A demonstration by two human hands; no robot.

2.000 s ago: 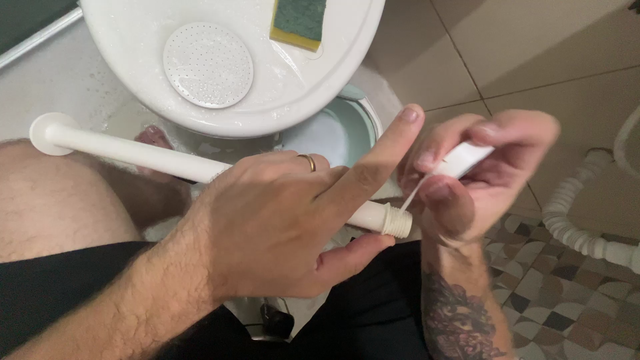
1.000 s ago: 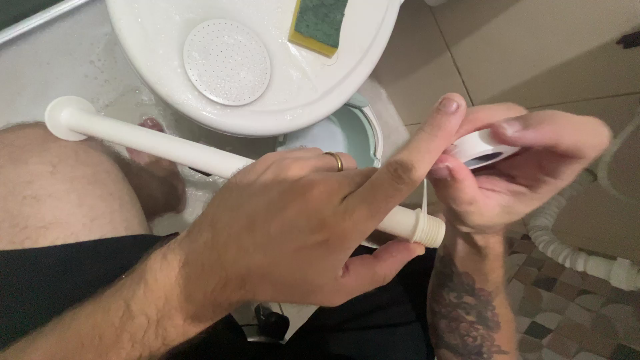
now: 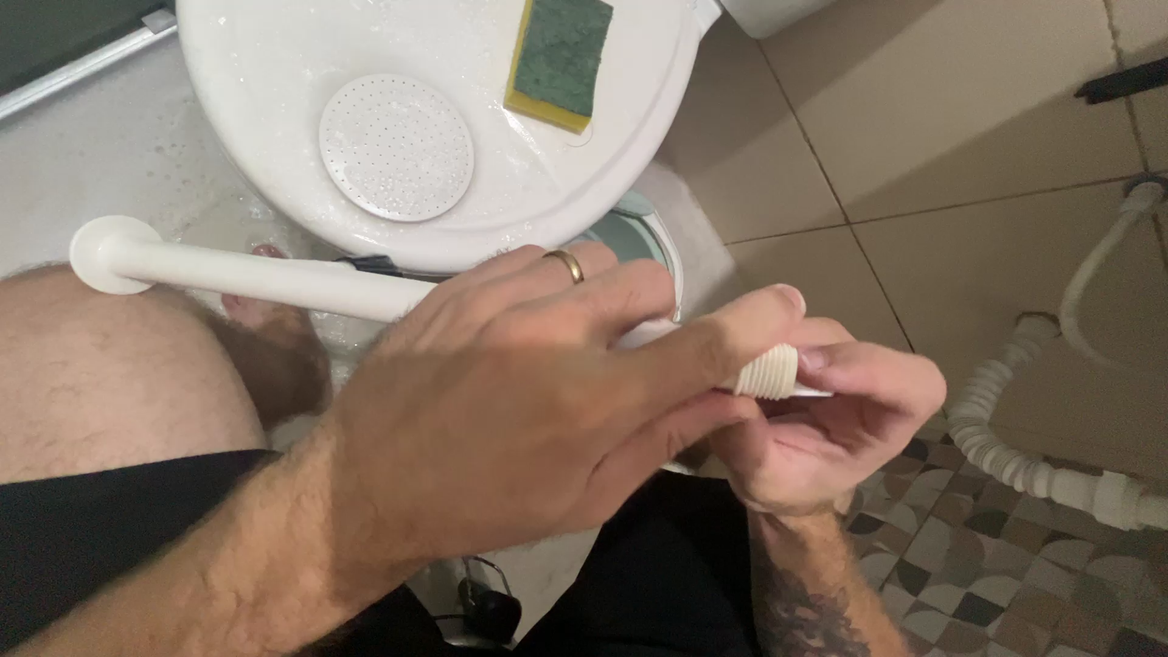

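A white plastic shower arm (image 3: 274, 278) with a round flange at its left end lies across the view. My left hand (image 3: 538, 392), with a ring on one finger, grips it near its threaded end (image 3: 768, 372). Close around that end is my right hand (image 3: 830, 401), its thumb and a finger beside the threads. A thin white edge shows between the threads and my right fingers; most of that item is hidden. A round perforated shower head plate (image 3: 396, 148) and a green and yellow sponge (image 3: 558, 62) rest on a white lid or seat (image 3: 265, 119).
A pale green bucket (image 3: 639, 233) stands partly under the white surface. A corrugated drain hose (image 3: 995, 438) and a thinner hose (image 3: 1086, 274) run at the right, by the tiled wall (image 3: 958, 182). A dark object (image 3: 491, 607) lies on the floor between the legs.
My right hand has turned and come in around the threaded end. The white tape spool seen in it earlier is now mostly hidden. My left hand still grips the shower arm.
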